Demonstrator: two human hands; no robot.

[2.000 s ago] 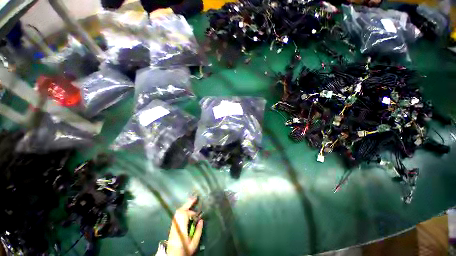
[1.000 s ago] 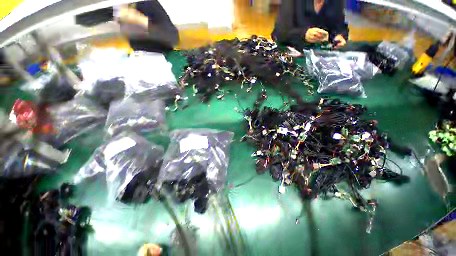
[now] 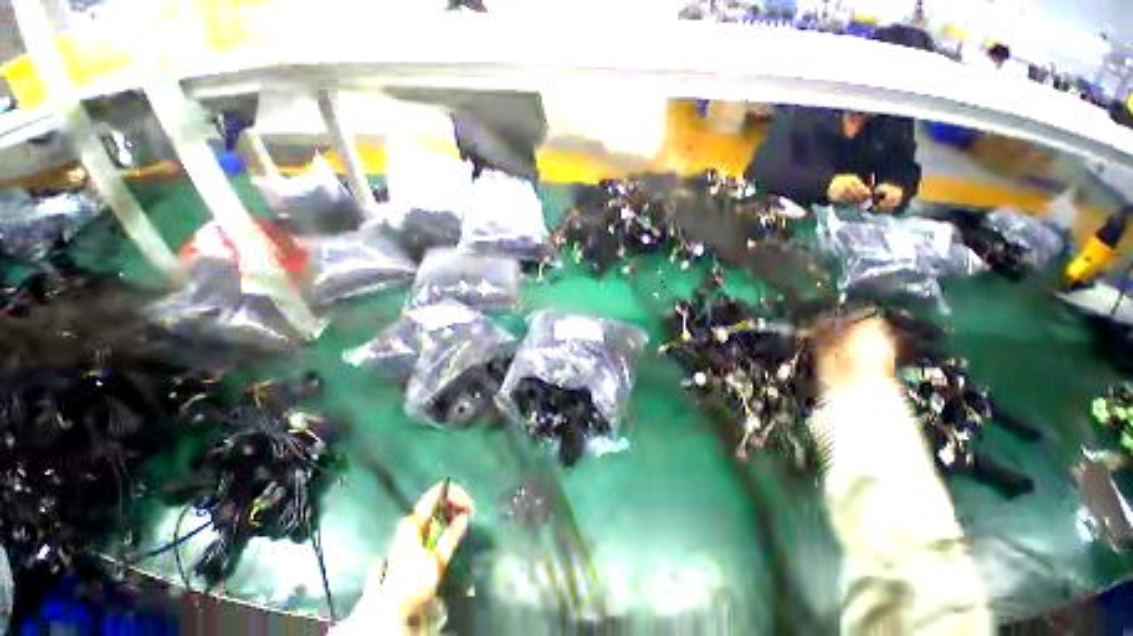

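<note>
My right hand [image 3: 855, 353], blurred, is over the middle of the right cable heap [image 3: 746, 385], its forearm in a light sleeve; whether its fingers hold a cable cannot be told. My left hand [image 3: 429, 540] is low in the view at the mat's near part, fingers closed round a small hand tool [image 3: 435, 532] with a yellow-green handle and dark tip. An open clear bag [image 3: 578, 348] with black plastic parts lies between the hands, further back. A small grey speckled pile [image 3: 529, 502] lies right of my left hand.
The left cable heap [image 3: 255, 472] and darker cables lie at left. More clear bags [image 3: 466, 280], a red bag [image 3: 242, 245] and white frame posts [image 3: 205, 174] stand behind. Another cable heap [image 3: 671, 224] is at the back. A person [image 3: 839, 155] sits across the bench.
The view has tilted up and shows the white frame. My right hand has come into view over the right heap. My left hand, mostly out of view one second ago, shows again with the tool.
</note>
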